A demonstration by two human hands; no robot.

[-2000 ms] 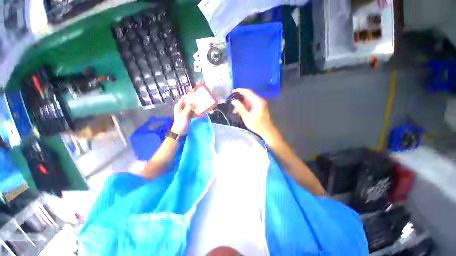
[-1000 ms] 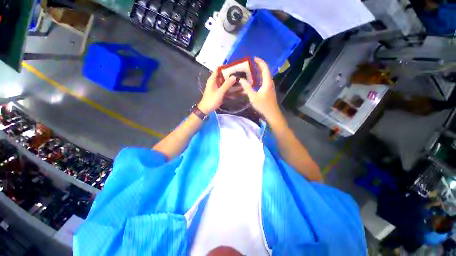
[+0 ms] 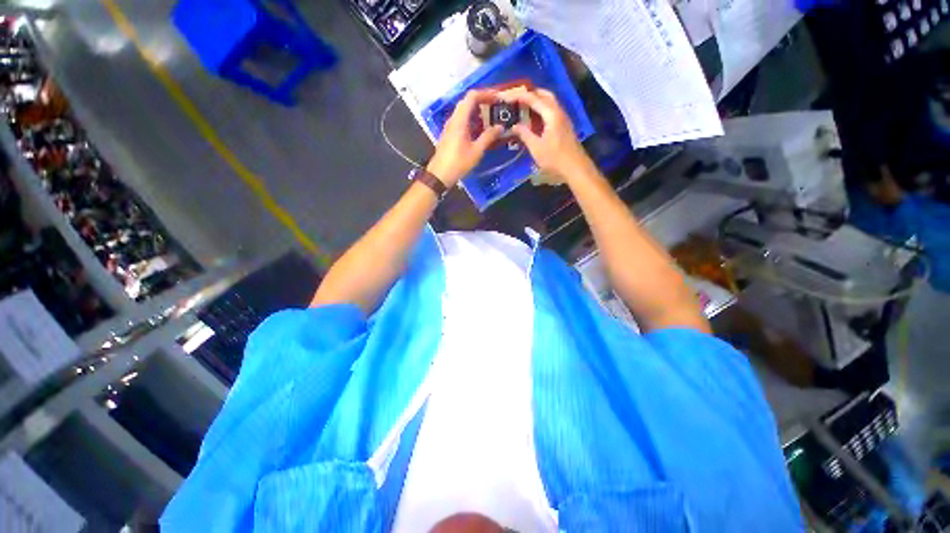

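A small black component point(image 3: 505, 115) with a pale ring mark is held between both hands over the blue bin. A pale, red-edged block point(image 3: 513, 96) shows behind and around it, mostly covered by the fingers. My left hand point(image 3: 466, 137) grips from the left side. My right hand point(image 3: 549, 129) grips from the right side. Whether the component sits in the block or only against it is hard to tell. The blue bin point(image 3: 488, 191) lies tilted in view under the hands.
A white device with a round black part point(image 3: 485, 23) stands beyond the bin. Printed sheets point(image 3: 656, 83) lie to its right. A thin cable point(image 3: 388, 133) curves left of the bin. A blue stool point(image 3: 245, 42) stands upper left. A white instrument box point(image 3: 776, 161) is at right.
The view has turned, and the hands now lie over the blue bin. The black component shows more clearly between the fingertips. Since the oldest frame, the right hand has joined the left at the block.
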